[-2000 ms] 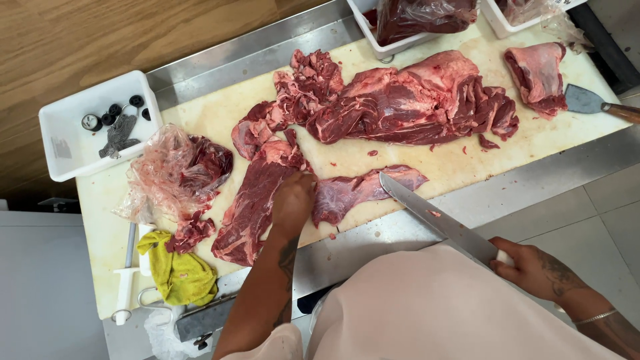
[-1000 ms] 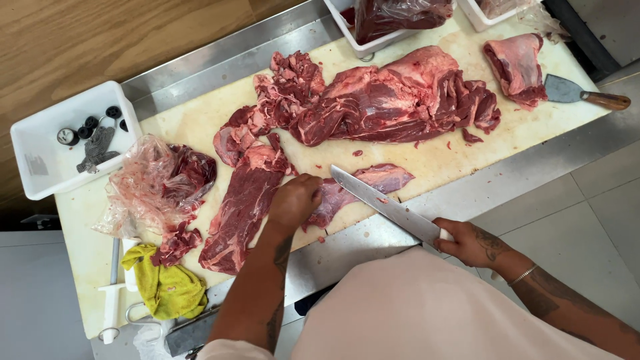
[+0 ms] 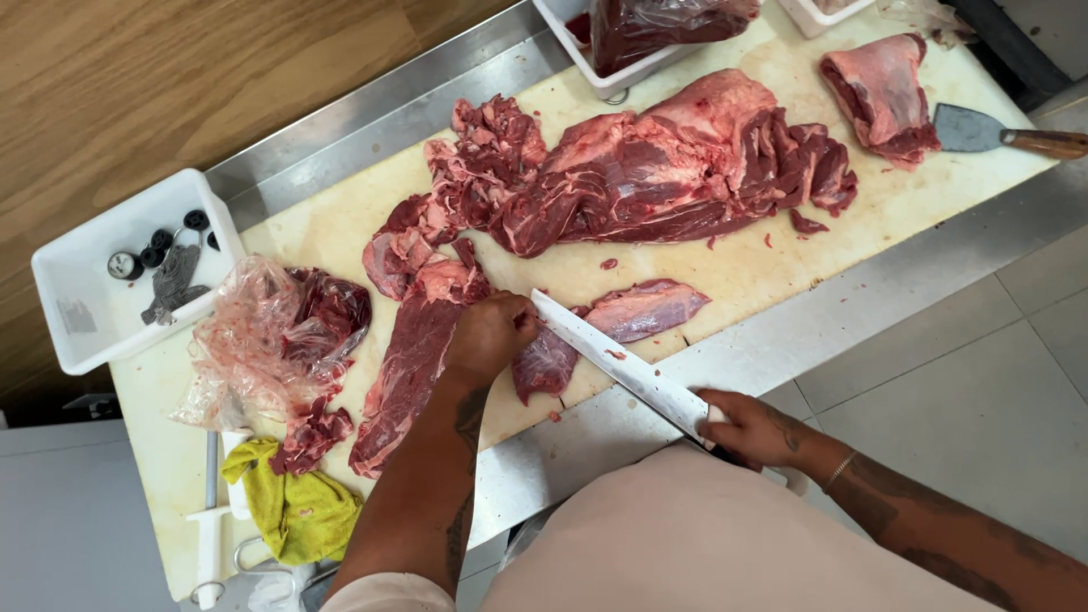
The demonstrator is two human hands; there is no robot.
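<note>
My right hand (image 3: 738, 425) grips the white handle of a long butcher's knife (image 3: 625, 361), whose broad blade lies slantwise across a thin strip of raw meat (image 3: 650, 310). Near the blade's tip, my left hand (image 3: 493, 333) is curled with its fingertips at the strip's left part; whether it pinches the meat is hidden. Beside that hand lies a long red slab of meat (image 3: 414, 357), partly under my forearm. A large piece of raw meat (image 3: 654, 170) rests further back on the white cutting board (image 3: 901, 225), with fatty trimmings (image 3: 493, 144) at its left end.
A folded meat piece (image 3: 884, 98) and a scraper with wooden handle (image 3: 973, 129) lie at right. Left are a white tub (image 3: 72, 340), bagged meat (image 3: 255, 331), a yellow cloth (image 3: 310, 514) and a sharpening steel (image 3: 209, 527). Another tub (image 3: 625, 81) with bagged meat stands behind.
The knife's blade has moved left along the meat strip, and its tip is now close to my left hand. The left hand stays by the strip's left part.
</note>
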